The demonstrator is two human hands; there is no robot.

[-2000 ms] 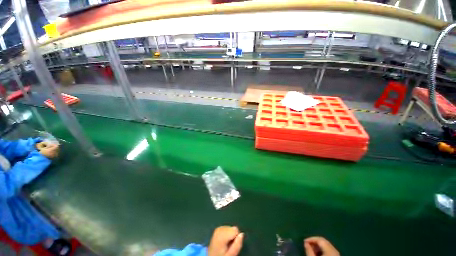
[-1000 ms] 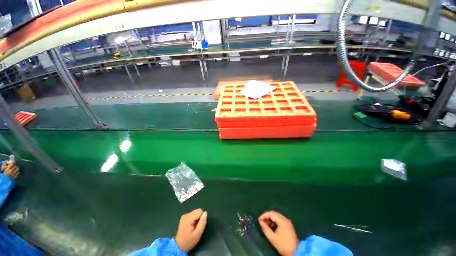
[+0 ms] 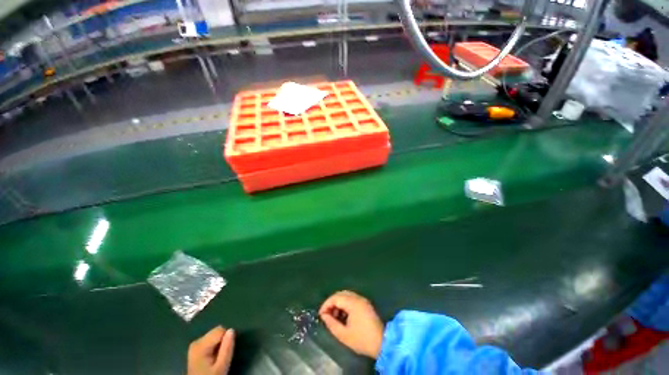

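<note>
A loose pile of very small dark and silvery bits [image 3: 301, 324] lies on the dark green bench between my hands. My right hand [image 3: 353, 322] is just right of the pile, fingers curled, thumb and fingertips close together; whether it holds a piece cannot be told. My left hand [image 3: 211, 351] is at the bottom edge, partly cut off, left of the pile, fingers curled; its grip is hidden. A clear bag of small silvery pieces [image 3: 188, 284] lies above my left hand. Slim silvery picks or tweezers [image 3: 456, 283] lie right of my right hand.
Stacked orange-red foam trays [image 3: 308, 139] stand across the bright green belt with a white sheet [image 3: 296, 97] on top. A small clear bag with a white patch [image 3: 484, 190] lies on the belt. A black and orange tool [image 3: 501, 112] and metal post stand back right. Blue cloth shows at the right edge.
The view has swung right, so trays, bags and pile sit further left in the picture. The person on the left has gone out of view. My hands remain on either side of the pile.
</note>
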